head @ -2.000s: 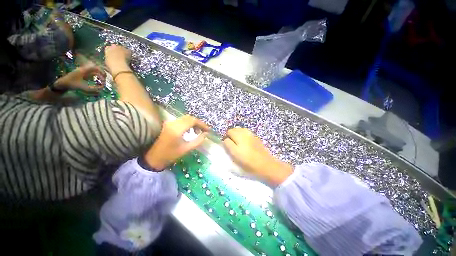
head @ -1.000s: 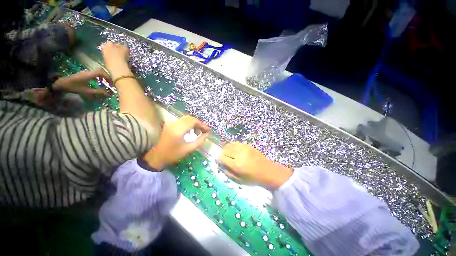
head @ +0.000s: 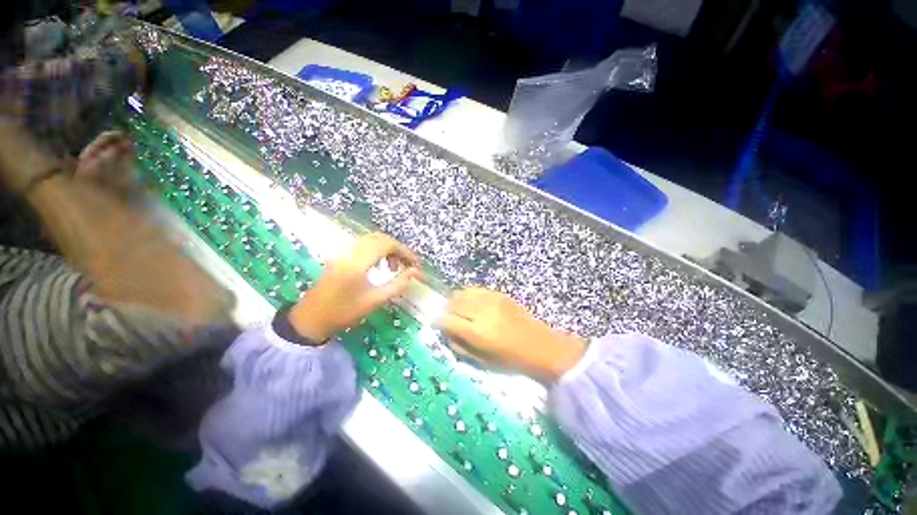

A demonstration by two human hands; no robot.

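Observation:
My left hand (head: 352,286) is over the pale metal rail (head: 310,227), thumb and forefinger curled near each other; whether a small part is between them cannot be told. My right hand (head: 495,327) is just right of it at the rail, fingers bent down, fingertips partly hidden. Green circuit boards (head: 452,407) with rows of silver dots lie on the near side of the rail. A long heap of small shiny metal parts (head: 563,251) fills the trough beyond my hands.
A neighbour's arm (head: 121,236) in a striped sleeve is at the left, blurred. On the far white ledge (head: 704,216) are a blue tray (head: 603,188), a clear plastic bag (head: 563,106), a small blue tray (head: 335,82) and a grey device (head: 761,272). A pale stick (head: 867,433) lies at the trough's right end.
My right hand has come from the heap's edge back to the rail. My left hand has barely moved. The neighbour's arms have drawn back left, uncovering boards and rail. The boards have shifted slightly.

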